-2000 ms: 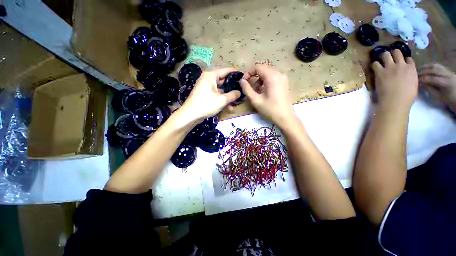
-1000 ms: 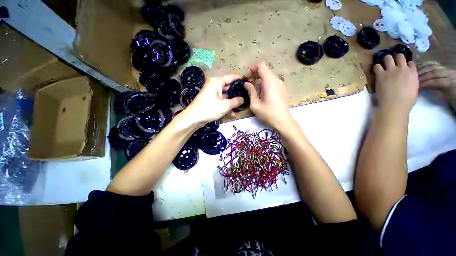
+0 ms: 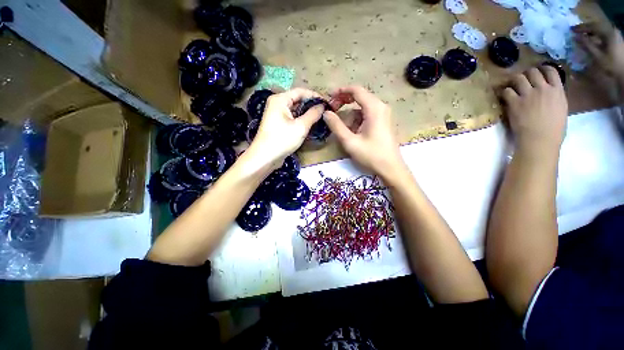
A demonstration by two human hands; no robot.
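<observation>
My left hand (image 3: pixel 286 126) holds a black round housing (image 3: pixel 317 128) at the front edge of the tan board. My right hand (image 3: pixel 362 128) is at the housing's right side, thumb and fingertips on its rim. Whether it pinches a wire there is too small to tell. A tangled heap of red, dark and yellowish wire leads (image 3: pixel 347 220) lies on white paper (image 3: pixel 451 184) below my hands. A big pile of black housings (image 3: pixel 205 163) lies to the left, partly behind my left forearm.
Several fitted housings (image 3: pixel 459 63) stand on the tan board (image 3: pixel 356 41) at right. White discs (image 3: pixel 547 27) are piled upper right, near a second person's hands (image 3: pixel 537 102). A green piece (image 3: pixel 277 76), an open carton (image 3: pixel 82 160) and a clear plastic bag (image 3: pixel 20 205) are left.
My hands have tilted the housing and shifted it slightly left and up. The second person's far hand has moved up to the white discs.
</observation>
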